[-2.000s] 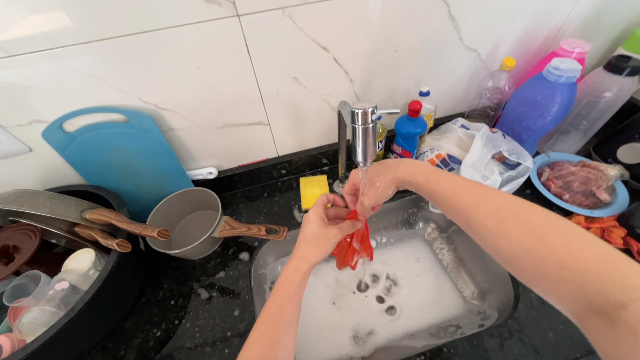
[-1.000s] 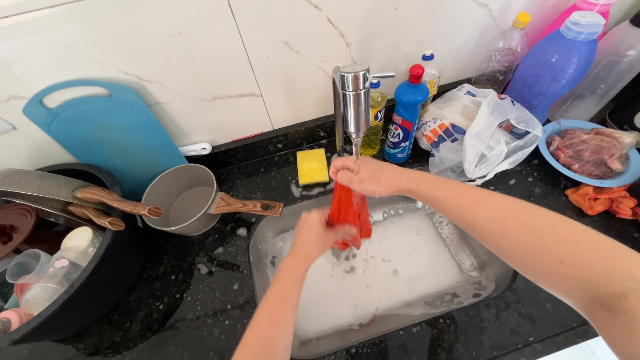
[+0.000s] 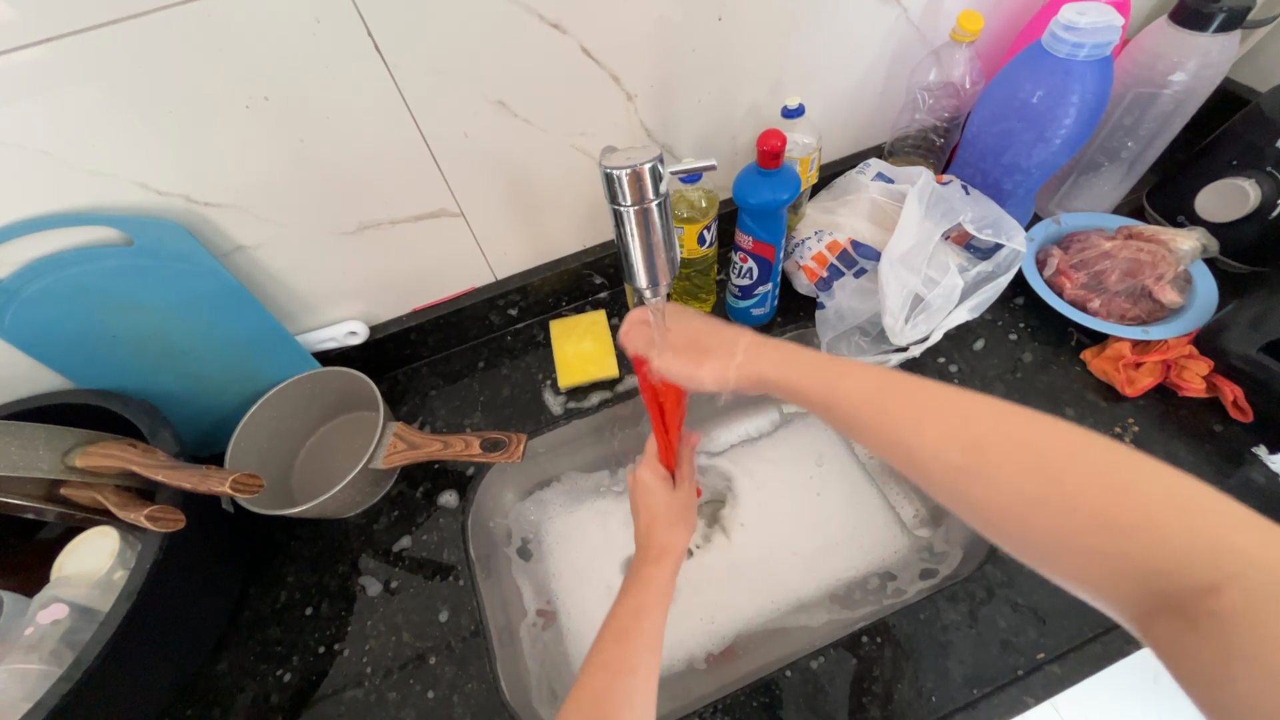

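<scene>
Water runs from a chrome faucet [image 3: 640, 225] onto my right hand [image 3: 690, 348], which grips the upper end of a red cloth [image 3: 662, 405]. My left hand [image 3: 663, 500] is closed around the lower part of the same cloth, which looks stretched and narrow between both hands. Below them, a steel sink [image 3: 500, 600] holds white foamy water [image 3: 800, 520]. A yellow sponge [image 3: 584, 349] lies on the counter behind the sink, left of the faucet.
Left are a grey saucepan [image 3: 310, 440], a blue cutting board [image 3: 150, 320] and a black tub [image 3: 120, 640] of dishes. Behind stand a blue cleaner bottle [image 3: 760, 235], a plastic bag [image 3: 900, 260] and a purple bottle [image 3: 1040, 110]. A blue bowl [image 3: 1038, 285] of meat sits right, beside an orange cloth [image 3: 1160, 370].
The red cloth, bunched at my fingertips two seconds ago, is now drawn out lengthwise between my hands. My left hand has moved lower on it. The view has shifted closer.
</scene>
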